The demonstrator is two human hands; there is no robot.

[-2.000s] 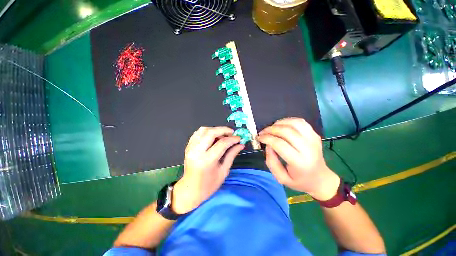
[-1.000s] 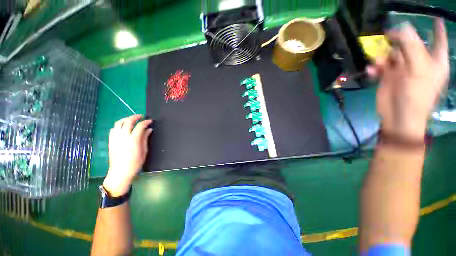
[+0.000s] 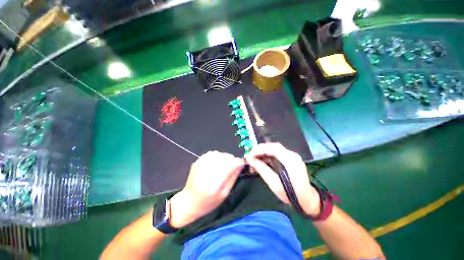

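Observation:
Small green circuit boards [image 3: 239, 123] stand in a row along the left edge of a pale narrow strip [image 3: 248, 118] on the black mat. My left hand [image 3: 213, 176] is closed on a thin silvery solder wire [image 3: 152, 130] that comes in from the upper left. My right hand [image 3: 280, 170] is closed on the black soldering iron [image 3: 288, 185], whose dark handle and cord run back over the hand. The fingertips of both hands meet at the near end of the row. They hide the iron's tip, the wire's end and the strip's near end.
Red lead wires [image 3: 171, 111] lie at the mat's left. A fan [image 3: 218, 71], a brown tub [image 3: 270, 70] and the black soldering station [image 3: 323, 71] with its yellow sponge [image 3: 336, 65] stand behind. Clear trays with green boards are at left [image 3: 46, 152] and far right [image 3: 417, 76].
My left hand has moved right from the mat's left edge, drawing the solder wire across. My right hand has come down from beside the station to the row, now with the iron. The view has shifted.

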